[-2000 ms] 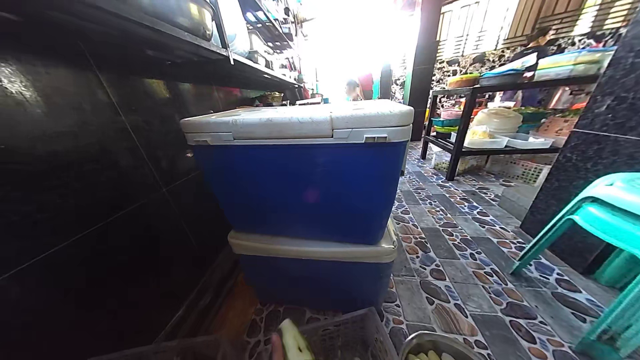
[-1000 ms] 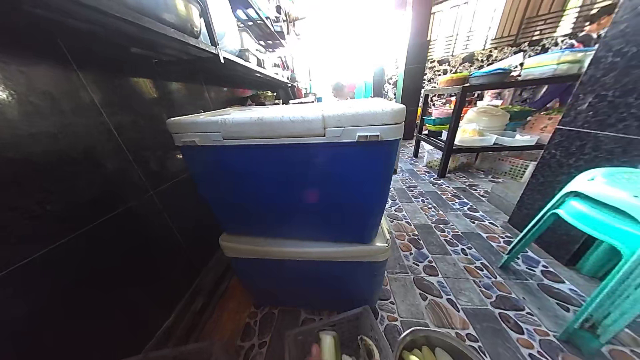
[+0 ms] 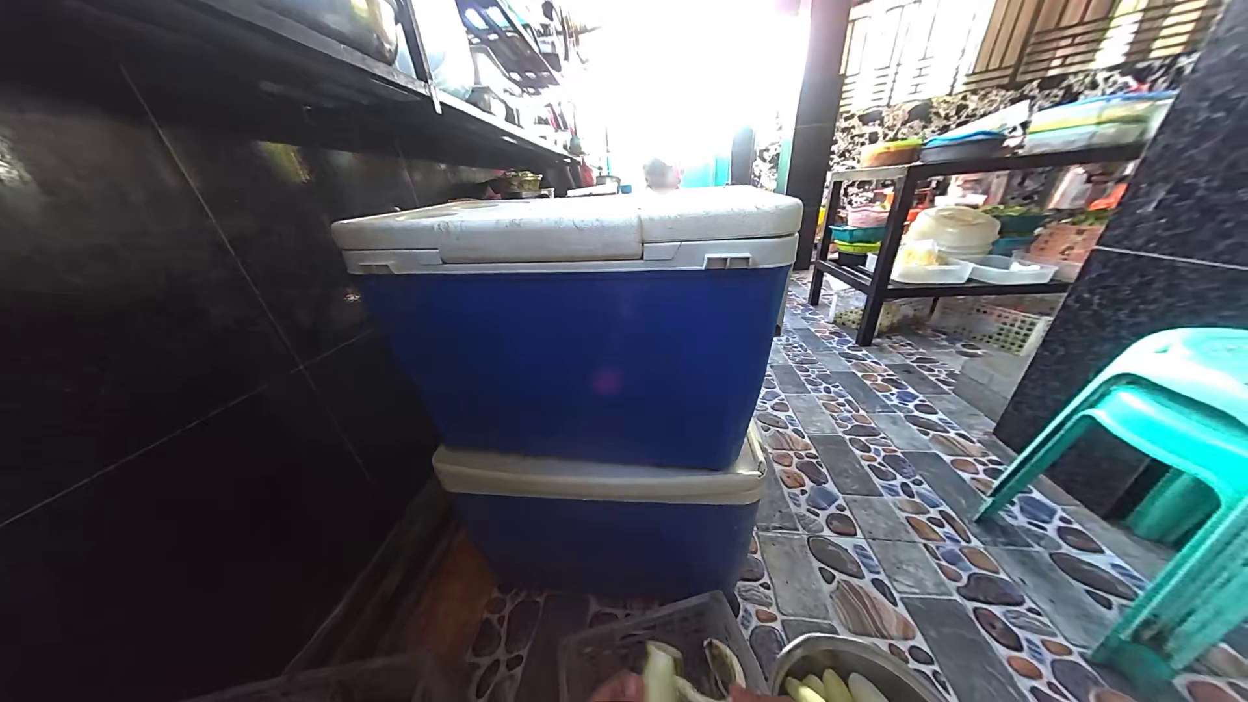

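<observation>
At the bottom edge of the head view, the fingers of my left hand hold a pale green, elongated vegetable piece. Just right of it shows a small part of my right hand, beside a curved pale piece with a dark edge; whether it grips anything is hidden by the frame edge. Both hands are over a grey plastic crate. A metal bowl holding several pale green-yellow pieces stands to the right of the crate.
Two blue coolers, the upper one on the lower one, stand right ahead. A dark tiled wall runs along the left. Green plastic stools stand at right. A black rack bears tubs and trays. Another person's head shows far back.
The held pale piece was tilted two seconds ago and is now more upright. My right hand's fingertips now show at the bottom edge. The view has shifted slightly.
</observation>
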